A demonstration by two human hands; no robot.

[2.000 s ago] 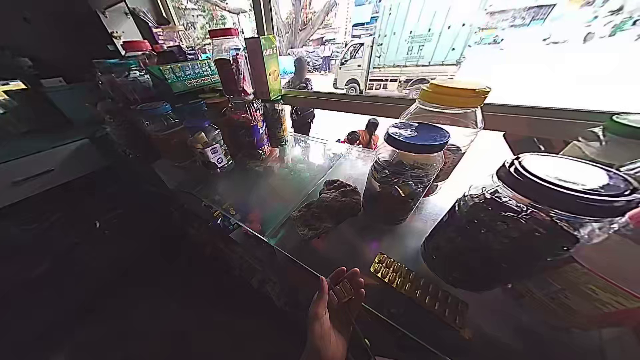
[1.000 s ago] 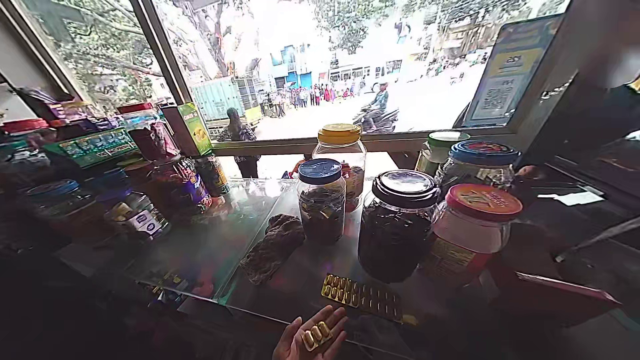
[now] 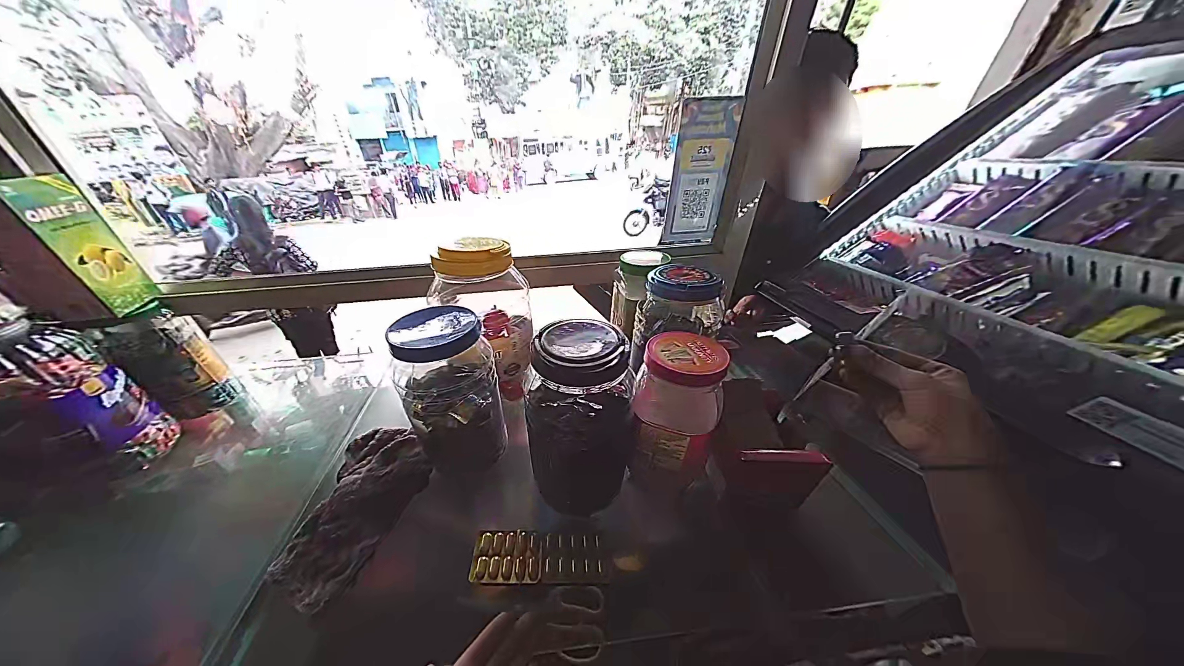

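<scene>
A blister strip of capsules [image 3: 539,557], golden at its left half, lies flat on the glass counter. Just below it, at the bottom edge, my left hand [image 3: 509,640] is partly cut off by the frame, its fingers at the looped handles of scissors [image 3: 581,599]; whether they grip is unclear in the dark. The blades point right. Raised at the right, my right hand [image 3: 925,407] pinches a thin, pale strip-like object [image 3: 814,379] with a small dark end, in front of the racks. What it is cannot be told.
Behind the blister strip stand a blue-lidded jar [image 3: 444,398], a black-lidded jar [image 3: 581,425] and a red-lidded jar [image 3: 680,407]. A crumpled dark cloth [image 3: 356,518] and a red box [image 3: 777,472] flank them. White racks [image 3: 1027,296] rise at right; a person [image 3: 805,139] is beyond.
The view has swung right. My left hand, earlier palm up with a small piece of capsule blister, is now palm down by the scissors. My right hand has come into view.
</scene>
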